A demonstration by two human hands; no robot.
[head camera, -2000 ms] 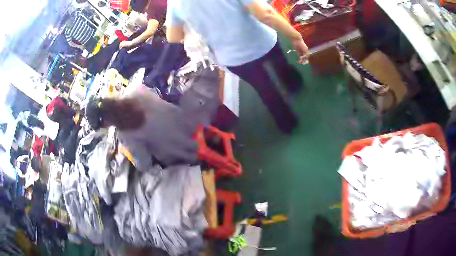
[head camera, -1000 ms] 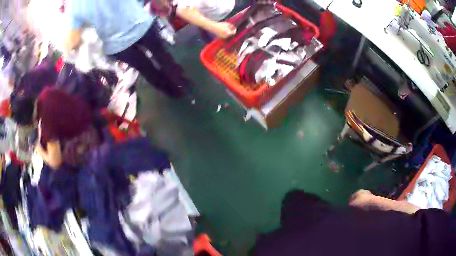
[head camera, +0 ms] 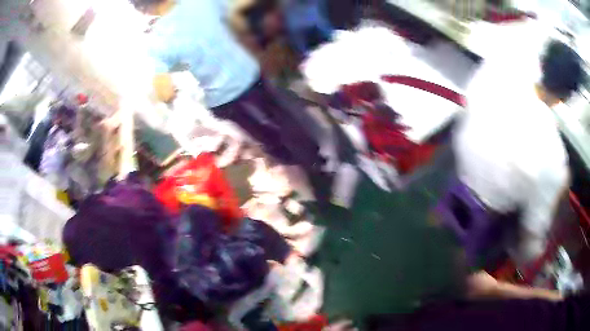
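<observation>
The picture is strongly blurred. My right hand is at the lower right, at the end of a bare forearm that comes out of a dark sleeve. Its fingers are smeared, and I cannot tell whether it holds anything. My left hand is not in view. A dark navy and purple heap of cloth lies at the lower left, with a bright red and yellow item above it. Pale cloth pieces run beside them.
A person in a light blue top stands at the upper left. A person in white is at the right, near a purple stool-like shape. A large white heap and red cloth are at the upper middle. Green floor lies between.
The view has swung, and the orange basket of cut pieces and the brown chair are out of sight. The person in white and the red and yellow item have come into view.
</observation>
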